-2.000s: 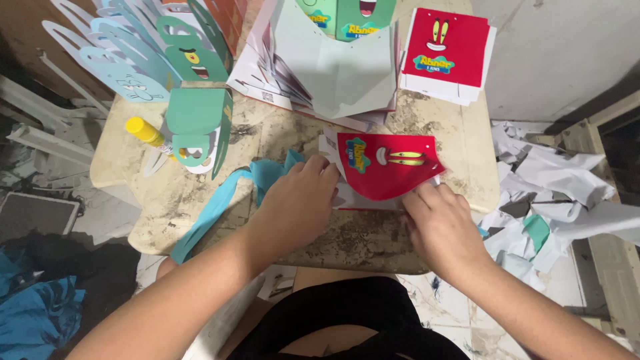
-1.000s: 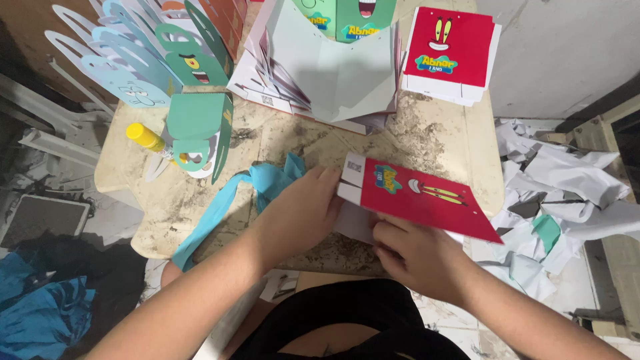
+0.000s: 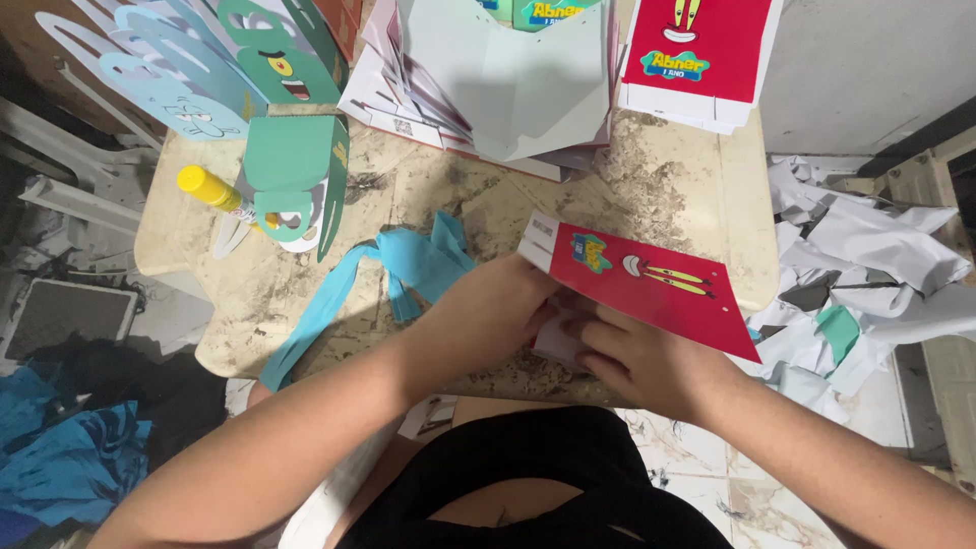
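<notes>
A red printed card (image 3: 671,297) with a cartoon face and a white end flap is held tilted above the table's front part. My left hand (image 3: 492,309) grips it near the white flap, the fingertips partly hidden. Under its red panel, my right hand (image 3: 640,354) has its fingers bent against the white inner side of the card. Left of my left hand lies a knotted turquoise cloth strip (image 3: 412,263). A yellow glue stick (image 3: 210,189) rests beside a folded green paper box (image 3: 293,160) farther left.
At the back stand blue and green handled paper boxes (image 3: 286,69), an opened pale paper piece (image 3: 511,84) on stacked sheets, and a pile of red cards (image 3: 701,46). The worn table (image 3: 656,183) has uneven edges. Crumpled paper scraps (image 3: 869,259) lie at the right.
The red card, lower and curved two seconds ago, is now raised and tilted with its panel flatter. My right hand has moved left, from the card's right end to beneath it.
</notes>
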